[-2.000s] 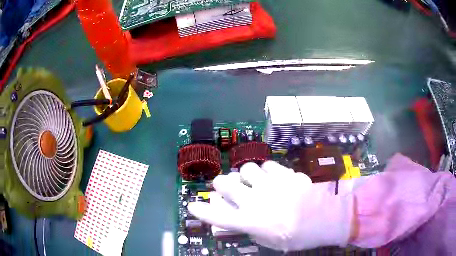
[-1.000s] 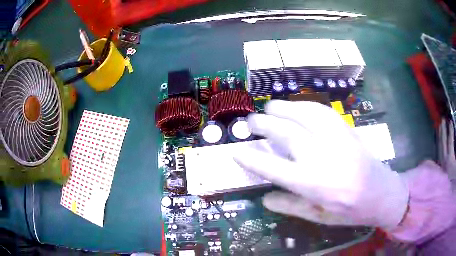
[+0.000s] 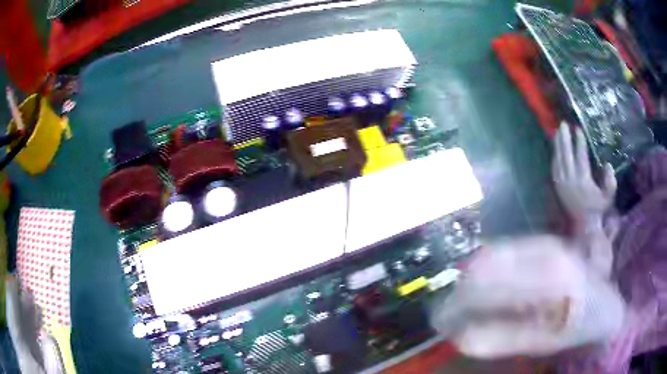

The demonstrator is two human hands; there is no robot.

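A power board [image 3: 274, 329] lies component side up, tilted in the view. It carries long white-topped heat sinks [image 3: 314, 69], two dark red toroidal inductors [image 3: 203, 164], a brown transformer [image 3: 325, 150] with a white label, and capacitors with pale round tops [image 3: 220, 199]. My right hand [image 3: 530, 299], white-gloved and strongly blurred, is at the board's lower right corner; its fingers and any hold are unclear. My left hand [image 3: 29, 332], gloved and blurred, is cut off at the left edge, by the lower end of a red-dotted white sheet [image 3: 45, 256].
A yellow pen cup [image 3: 42, 139] is at the left edge. Another board [image 3: 585, 80] stands out at the upper right beside a red-orange pad [image 3: 523, 80]. Another person's gloved hand [image 3: 580, 175] is near it. A red-orange pad [image 3: 110, 29] lies at the upper left.
My right hand has moved off the middle of the board to its lower right corner. My left hand has come into view. The view has shifted right and rotated; the fan is nearly out of view.
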